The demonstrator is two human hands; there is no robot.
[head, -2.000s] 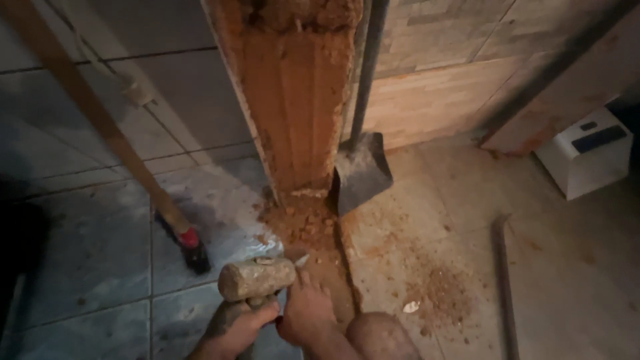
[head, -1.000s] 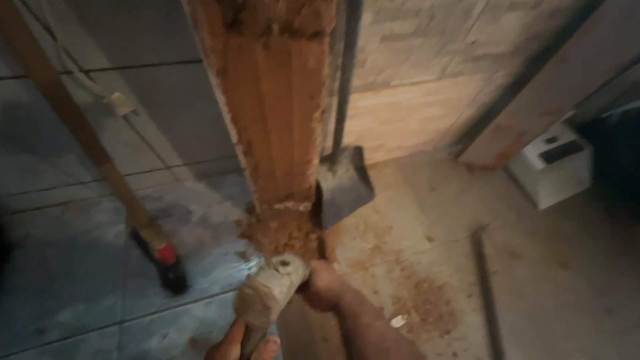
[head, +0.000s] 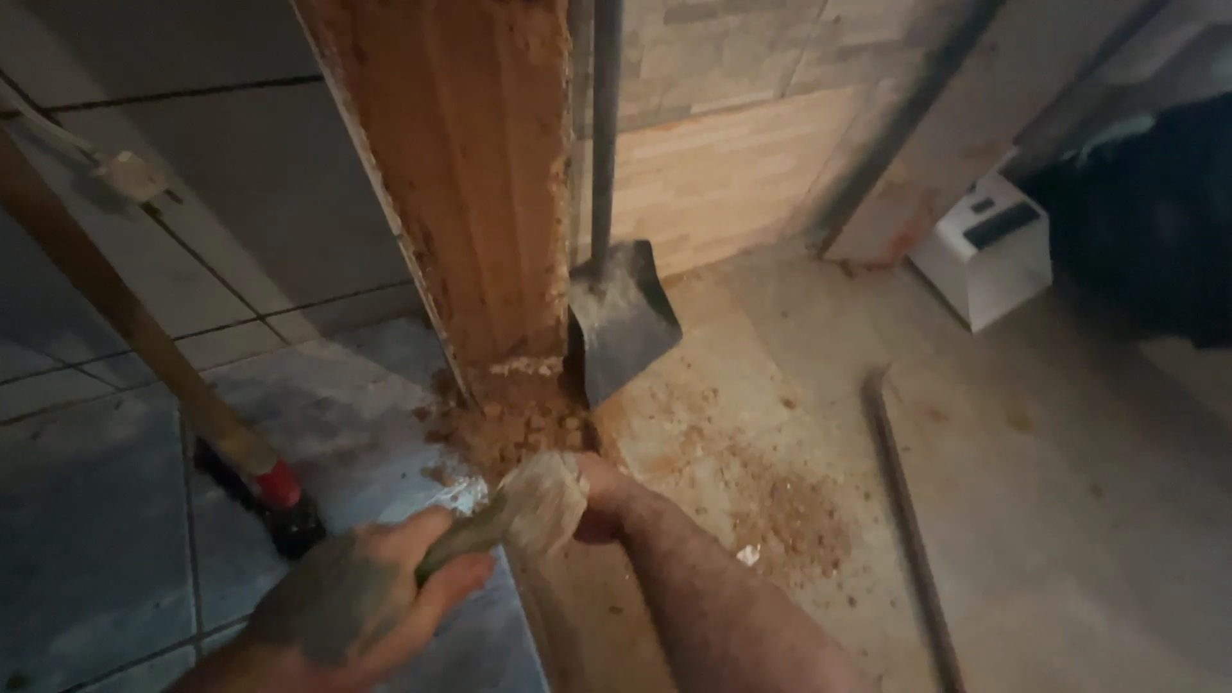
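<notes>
My left hand [head: 375, 587] grips the handle of a dusty club hammer [head: 544, 500], whose head stands at the lower centre. Close behind the hammer head is my right hand [head: 606, 496], partly hidden by it; its fingers curl in, and what they hold cannot be seen in this frame. Just beyond both hands, reddish rubble [head: 520, 419] lies at the foot of an exposed brick wall end [head: 472, 192]. A shovel [head: 626, 313] leans there, its blade down on the floor right of the wall end.
A wooden-handled tool with a red collar [head: 279, 484] and dark head slants at left. At right, a metal bar [head: 905, 510] lies on the tiles, with a white box-like object [head: 991, 245] behind. Crumbs of debris [head: 794, 510] are scattered on the floor. A cable connector [head: 135, 178] hangs at left.
The hammer head, level two seconds ago, is now tilted and in front of my right hand. The pointed tip seen earlier by my right hand is out of sight. The view has shifted.
</notes>
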